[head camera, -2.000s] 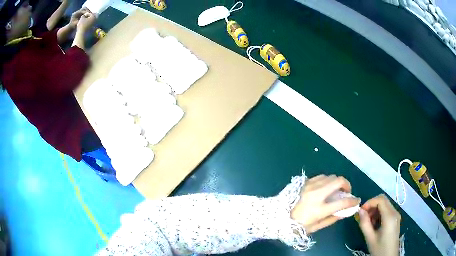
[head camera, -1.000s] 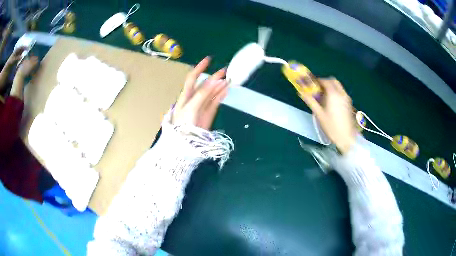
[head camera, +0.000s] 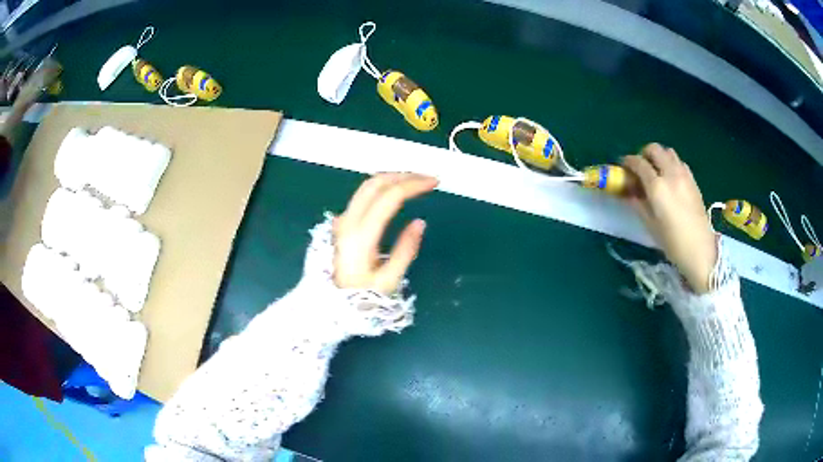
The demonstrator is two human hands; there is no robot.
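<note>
My right hand [head camera: 672, 203] holds the end of a yellow striped piece [head camera: 606, 180] over the white belt strip. Its cord loop lies across another yellow striped piece [head camera: 519, 142] just to the left. My left hand [head camera: 377, 233] is empty, fingers apart, over the near edge of the white strip [head camera: 352, 152]. Beyond it a finished piece [head camera: 407, 99] lies on the green conveyor with a white oval tag [head camera: 342, 74] on its cord.
Stacks of oval tags [head camera: 99, 226] stand on the cardboard sheet [head camera: 212, 194] at left. More yellow pieces [head camera: 198, 83] lie at the far left and right [head camera: 745, 218]. Another person's hand [head camera: 34, 83] and dark red sleeve are at the left edge.
The tagged piece has been let go and lies beyond the strip. My right hand has moved right and taken hold of another yellow piece. The view has shifted right.
</note>
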